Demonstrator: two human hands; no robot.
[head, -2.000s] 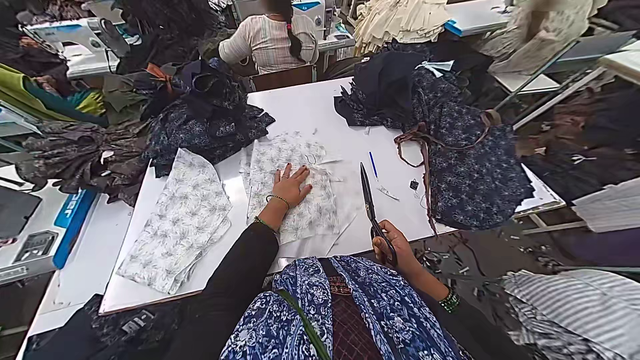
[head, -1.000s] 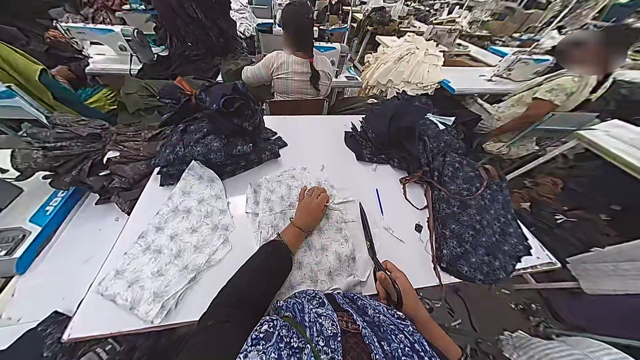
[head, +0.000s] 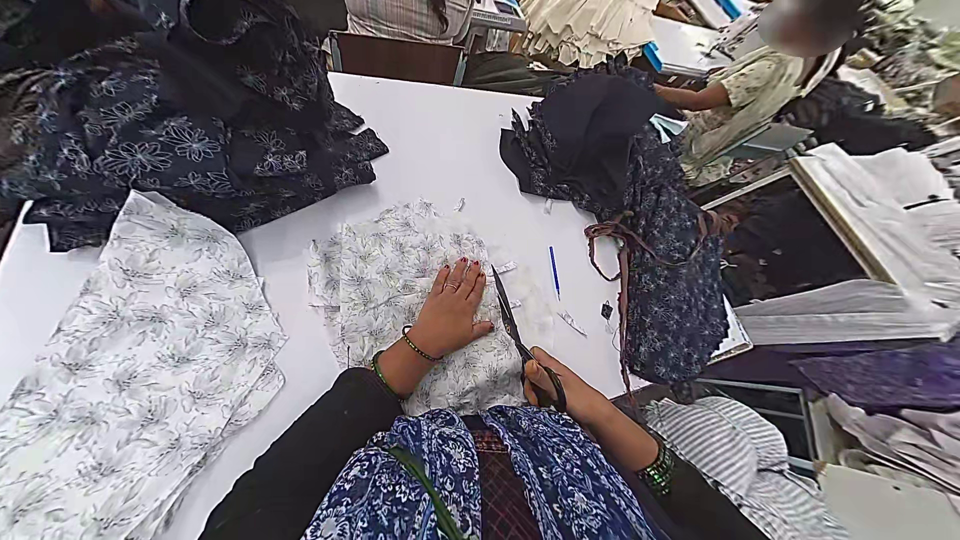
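Note:
My left hand [head: 450, 315] lies flat with its fingers spread on a stack of white printed fabric [head: 382, 277] in the middle of the table. In my right hand [head: 559, 382] is a pair of black-handled scissors [head: 508, 315], its blades pointing away from me along the fabric's right edge. The blades look closed or nearly so. Another white printed fabric piece [head: 157, 337] lies to the left. A blue pen or refill [head: 554, 273] and small fabric scraps [head: 572, 323] rest right of the scissors.
Dark floral fabric is heaped at the back left [head: 187, 150] and at the right [head: 667, 300] of the white table [head: 427, 142], with a brown cord [head: 622, 277] on the right heap. A person [head: 757, 90] sits beyond the table, back right.
The scissors have moved to the left, from beside the fabric stack to its right edge, near my left hand. The view has shifted closer to the table.

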